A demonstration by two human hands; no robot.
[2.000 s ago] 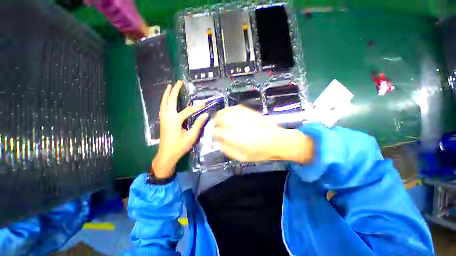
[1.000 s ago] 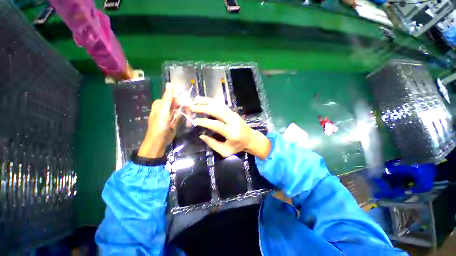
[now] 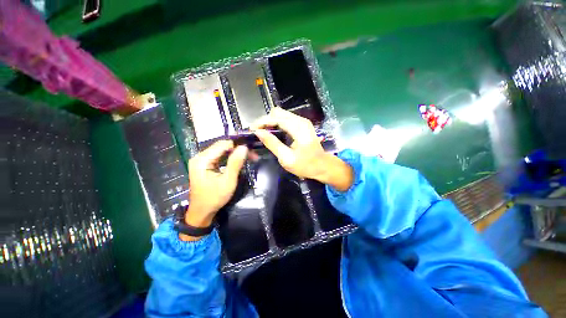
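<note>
A clear blister tray (image 3: pixel 248 264) holds screens in two rows. In the upper row, two silver-backed screens (image 3: pixel 205 115) with orange-tipped flex strips lie beside a glossy black one (image 3: pixel 291 77). The lower row shows black screens (image 3: pixel 288 208). My left hand (image 3: pixel 214 177) and my right hand (image 3: pixel 298 146) meet over the tray's middle, at the lower ends of the silver screens. Their fingertips pinch a thin dark piece (image 3: pixel 246 137), seen nearly edge-on. Whether it is loose or part of a screen is hidden by my fingers.
A strip sheet (image 3: pixel 152 146) lies left of the tray, below a pink-wrapped arm (image 3: pixel 68 68). Stacked ribbed trays stand at the left (image 3: pixel 49 199) and far right (image 3: pixel 540 56). Red tabs (image 3: pixel 434 118) and a white slip (image 3: pixel 380 143) lie right on the green mat.
The view has shifted and tilted. My hands have drawn apart slightly over the tray's middle; the shiny clear film seen at my fingertips is gone from there, and a thin dark edge shows between them.
</note>
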